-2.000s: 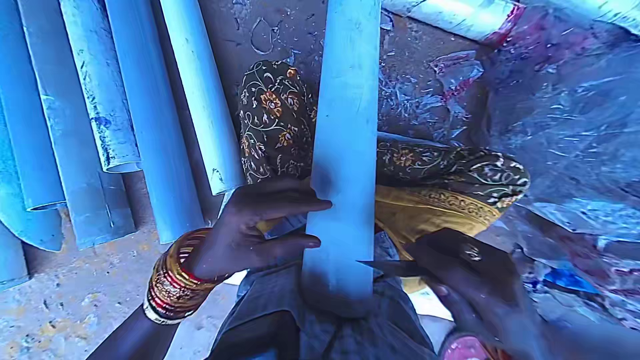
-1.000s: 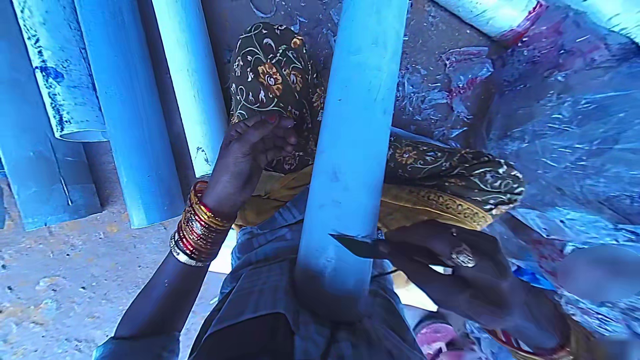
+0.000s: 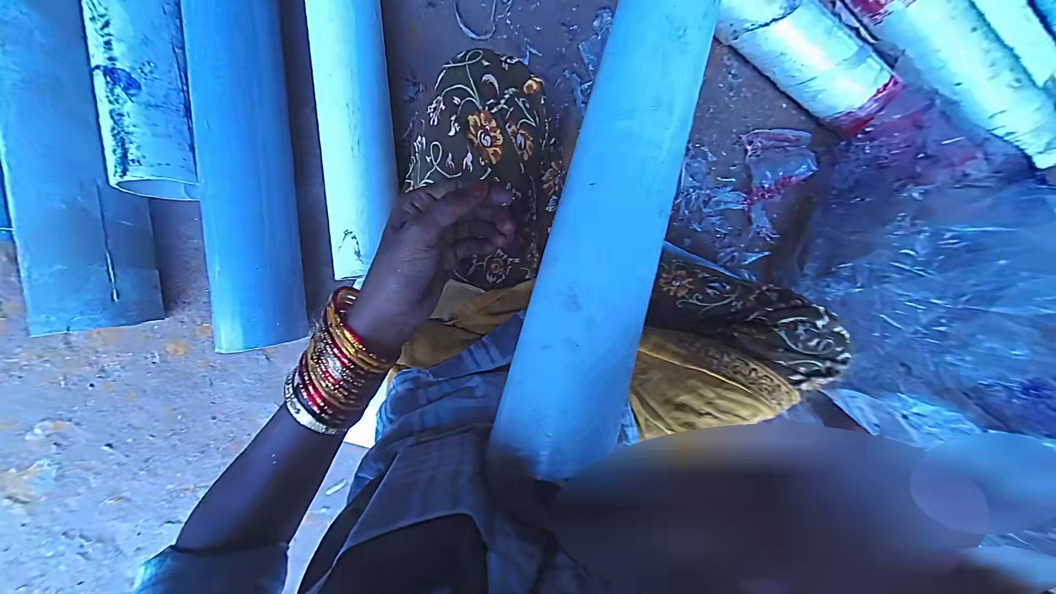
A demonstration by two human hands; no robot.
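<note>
A pale plastic pipe [image 3: 602, 239] lies across my lap, slanting from upper right down to my waist, its near end darkened. My left hand [image 3: 450, 235], with bangles [image 3: 334, 363] at the wrist, is left of the pipe above my knee in flowered cloth [image 3: 487, 124]. Its fingers are curled loosely, and nothing shows in them. At the lower right a blurred dark patch covers the place where my right hand and forearm would be, beside the pipe's near end. The right hand's fingers and anything in them cannot be made out.
Several pipes lie side by side on the ground at the left, among them a blue-grey one [image 3: 243, 181] and a whiter one [image 3: 351, 132]. More pipes, one with a red-stained end [image 3: 813, 58], lie at the upper right. Crumpled clear plastic sheeting [image 3: 949, 305] spreads on the right.
My left hand has left the pipe, where it rested two seconds ago, and is now over my knee. The pipe now slants to the right. The right hand, earlier seen with a dark pointed blade, is blurred.
</note>
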